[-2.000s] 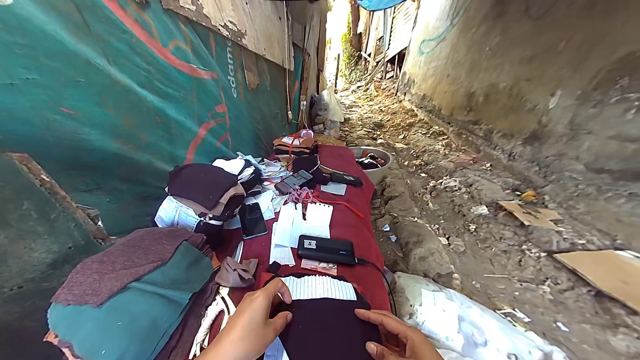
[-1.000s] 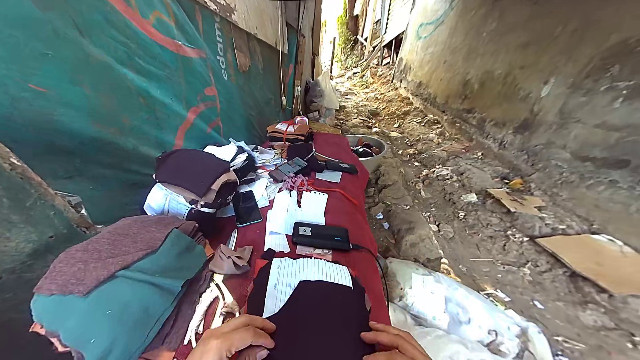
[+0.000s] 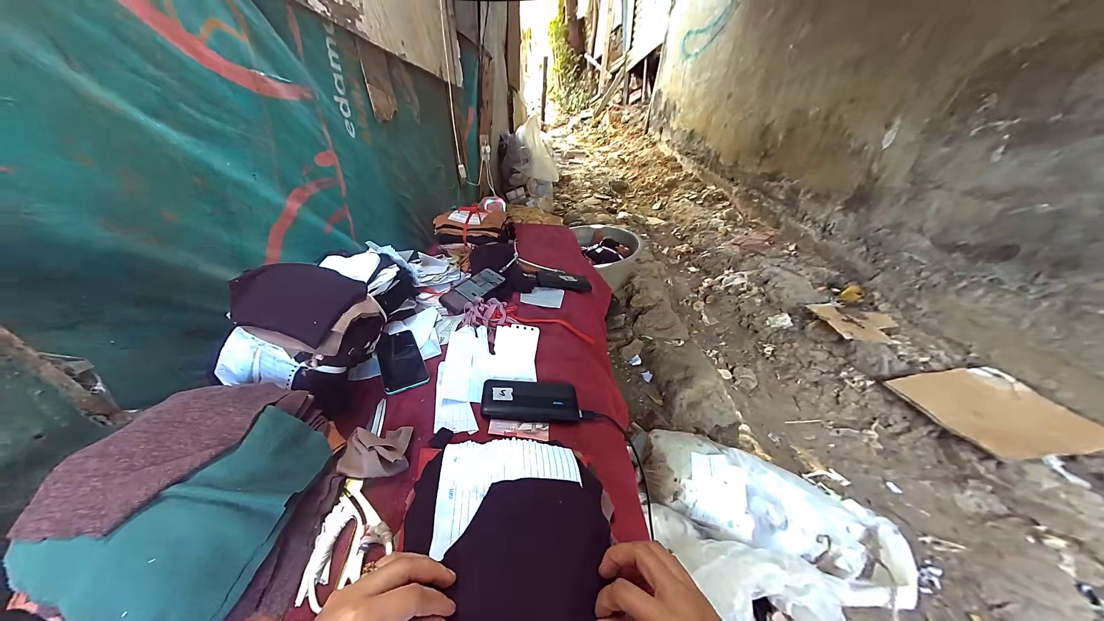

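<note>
A piece of dark fabric (image 3: 528, 552) lies at the near end of the red cloth cover, over a lined paper sheet (image 3: 509, 462) and more dark fabric. The fingertips of my left hand (image 3: 392, 590) rest on its left edge. On its right edge lie the fingers of my right hand (image 3: 651, 583). Just beyond the paper is a black power bank (image 3: 530, 401) with a cable, partly on a banknote (image 3: 517, 429). White-handled scissors (image 3: 345, 535) appear to lie left of the fabric, beside a brown cloth scrap (image 3: 374, 452).
Stacked fabric (image 3: 164, 509) fills the near left, with another fabric pile (image 3: 297, 310) behind. Phones (image 3: 402, 362), loose papers (image 3: 492, 354) and a tied bundle (image 3: 472, 226) lie farther along. A metal basin (image 3: 625, 250), a plastic sack (image 3: 776, 509) and cardboard (image 3: 1000, 410) are at the right.
Both hands have moved nearer to me along the fabric's sides. The dark fabric lies lower over the lined paper, and more of the sheet shows than two seconds ago.
</note>
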